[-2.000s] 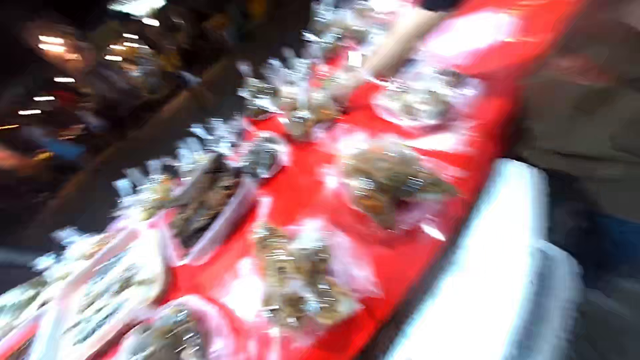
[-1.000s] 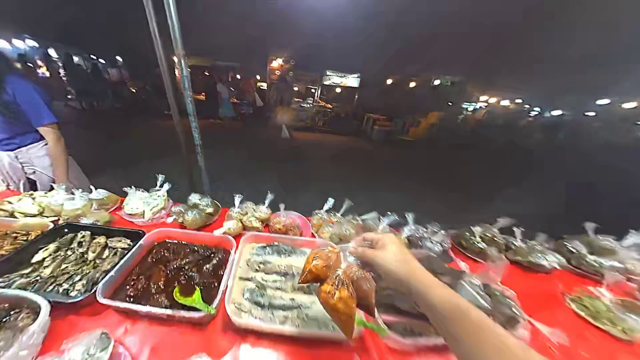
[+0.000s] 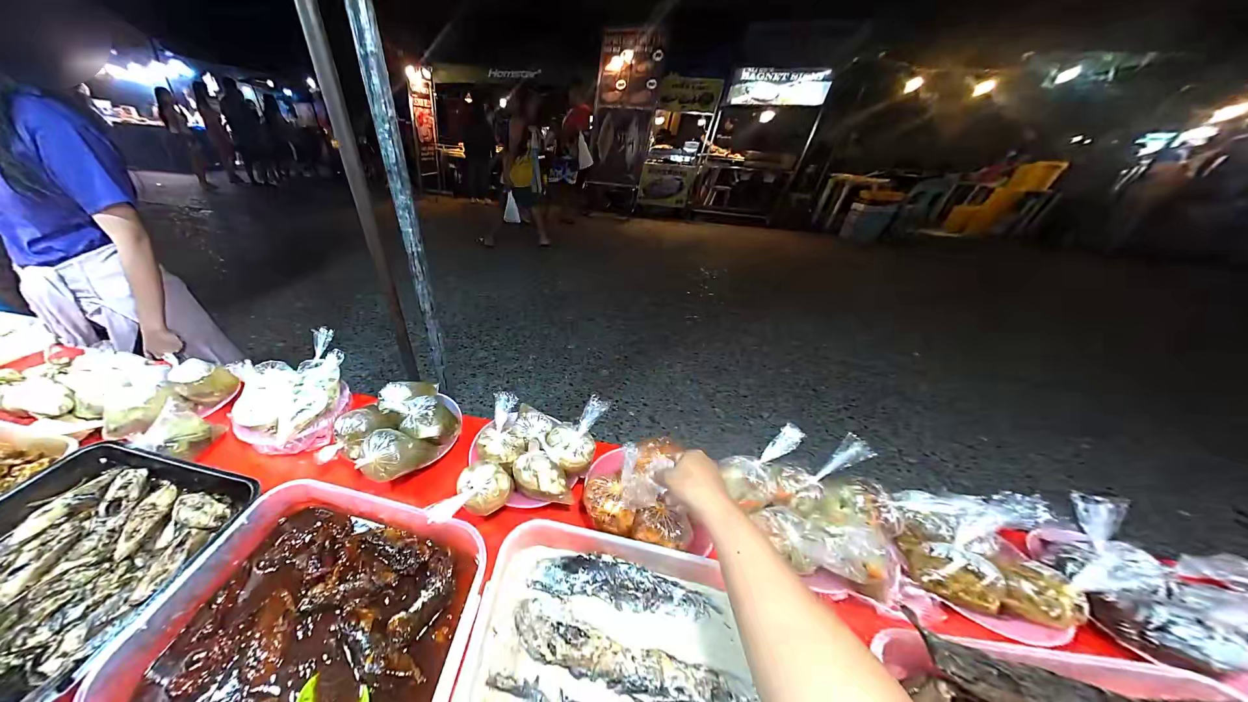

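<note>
My right hand (image 3: pixel 694 480) reaches over the stall table to a pink plate (image 3: pixel 597 464) of knotted plastic bags with orange-brown food (image 3: pixel 663 526). Its fingers are at the clear tops of these bags; whether they grip one is hard to see. Left of the plate, another holds bags of pale green food (image 3: pixel 539 474). Nearer me, below the hand, lies a pink-rimmed tray of fish in white sauce (image 3: pixel 604 624). Beside it is a pink tray of dark meat or fish in brown sauce (image 3: pixel 322 604), with part of a green utensil (image 3: pixel 309 688). My left hand is out of view.
More bagged food (image 3: pixel 829 507) lines the far edge of the red-covered table (image 3: pixel 444 458). A black tray of fish (image 3: pixel 117 526) is at left. Two metal poles (image 3: pixel 405 205) rise behind the table. A person in a blue shirt (image 3: pixel 68 185) stands at the far left.
A second ago my right hand held orange-brown bags above the fish trays; now it is farther back, at the plate of such bags. The view has shifted.
</note>
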